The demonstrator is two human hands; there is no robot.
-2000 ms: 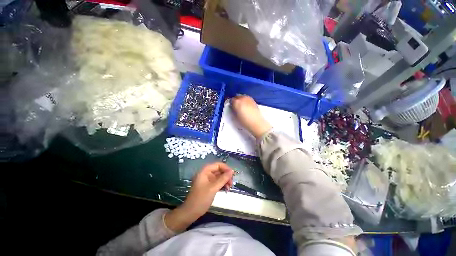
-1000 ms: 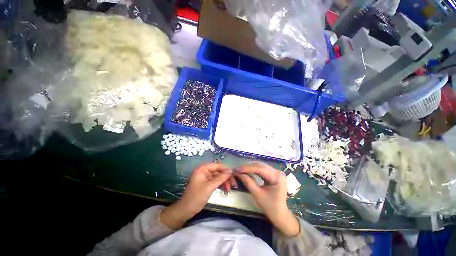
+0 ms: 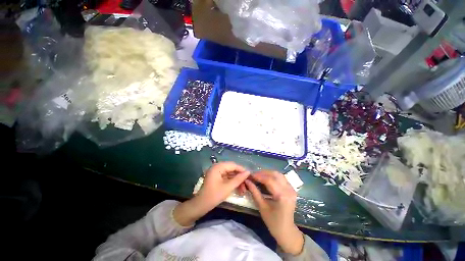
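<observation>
My left hand (image 3: 223, 184) and my right hand (image 3: 273, 193) meet fingertip to fingertip over the cream-white bar (image 3: 238, 200) at the bench's front edge. Something very small seems pinched between the fingertips; it is too small and hidden to name. A white square piece (image 3: 293, 180) lies on the bench just right of my right hand. The shallow white tray (image 3: 258, 124) with a blue rim and tiny specks in it lies behind my hands.
A small blue bin (image 3: 191, 103) of metal pins stands left of the tray, with small white pieces (image 3: 186, 141) in front. Dark red parts (image 3: 363, 121), cream strips (image 3: 352, 155) and a clear box (image 3: 386, 191) are at right. Bagged cream pieces (image 3: 130, 76) lie at left.
My right hand has come back from the white tray and met my left hand at the front. The white square piece now shows beside it. The view has shifted slightly.
</observation>
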